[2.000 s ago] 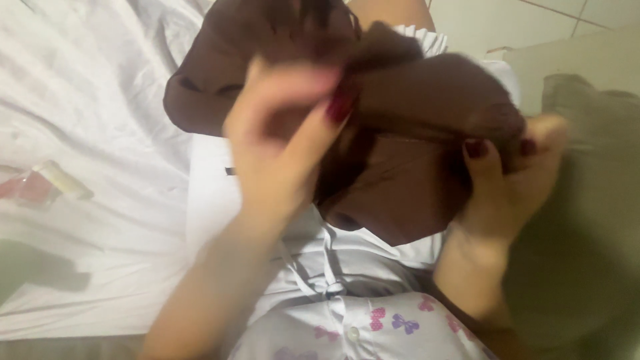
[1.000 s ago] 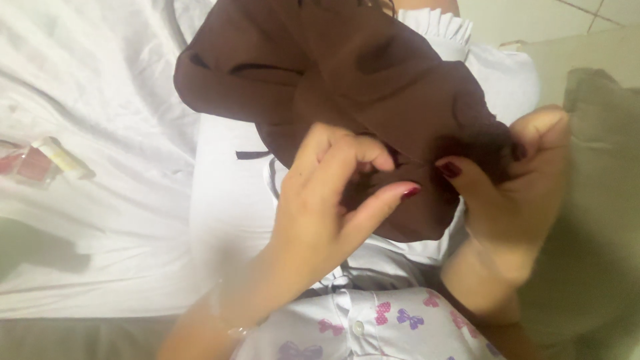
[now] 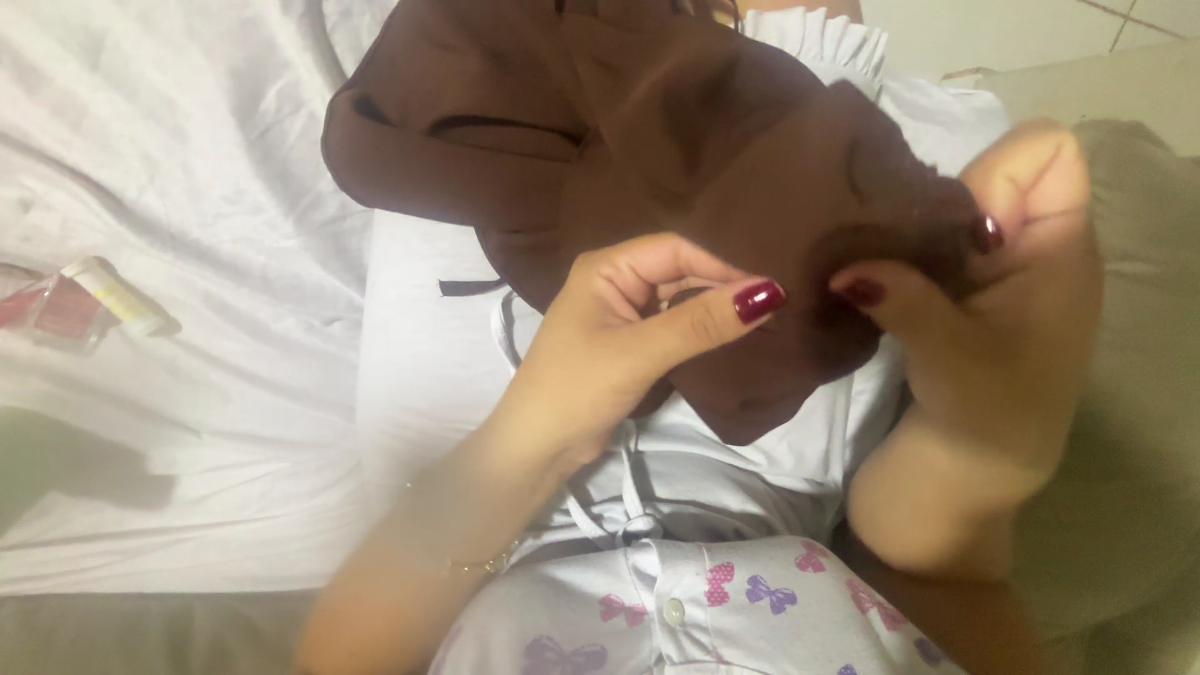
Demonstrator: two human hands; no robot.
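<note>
Dark brown fabric (image 3: pixel 637 159), gathered and folded, lies across my lap over white ruffled shorts. My right hand (image 3: pixel 994 272) grips its right edge between the thumb and bent fingers. In front of the fabric, my left hand (image 3: pixel 647 328) has thumb and forefinger tips pinched close together; whether a thin thread or needle is between them cannot be seen. A short dark strip (image 3: pixel 469 288) sticks out from under the fabric on the left.
A white sheet (image 3: pixel 187 469) covers the surface on the left. On it lie a small clear packet with reddish contents (image 3: pixel 70 309) and a pale tube-like item (image 3: pixel 114 295). An olive-green cushion (image 3: pixel 1134 394) is at the right, with floor tiles (image 3: pixel 1031 33) beyond.
My left hand has come away from the upper part of the fabric, and its thumb and forefinger have closed together. My right hand still holds the right edge.
</note>
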